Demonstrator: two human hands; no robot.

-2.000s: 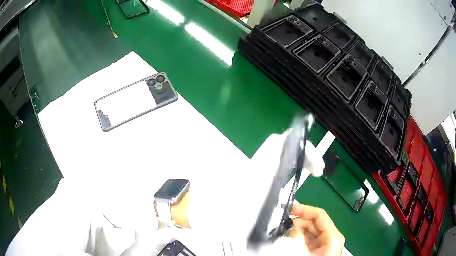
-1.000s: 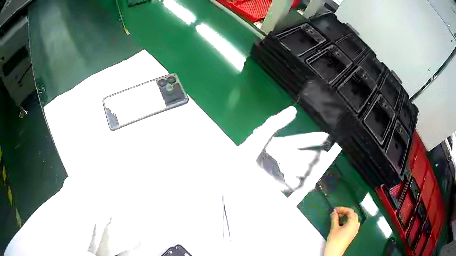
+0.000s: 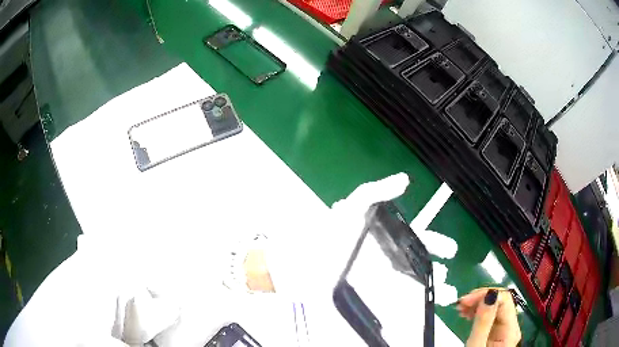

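Note:
My left hand, in a white glove, holds a black phone middle frame tilted up at lower centre. Its fingers show beyond the frame's right edge, and the palm blends into the bright sheet. My bare right hand, with a dark thumbnail, is at the lower right beside the frame, cut off below. Its fingers are bent together near a thin dark thing; whether it grips this is unclear. A greyer frame lies on the white sheet at upper left.
Another frame lies on the green surface. A black tray stack stands at right, over red trays. A partial black frame and thin purple lines show at bottom. A white strip lies near the stack.
A frame now lies on the green surface at upper centre. The frame on the green at lower right no longer shows. My left hand now holds a frame in clearer view; my right hand has moved right.

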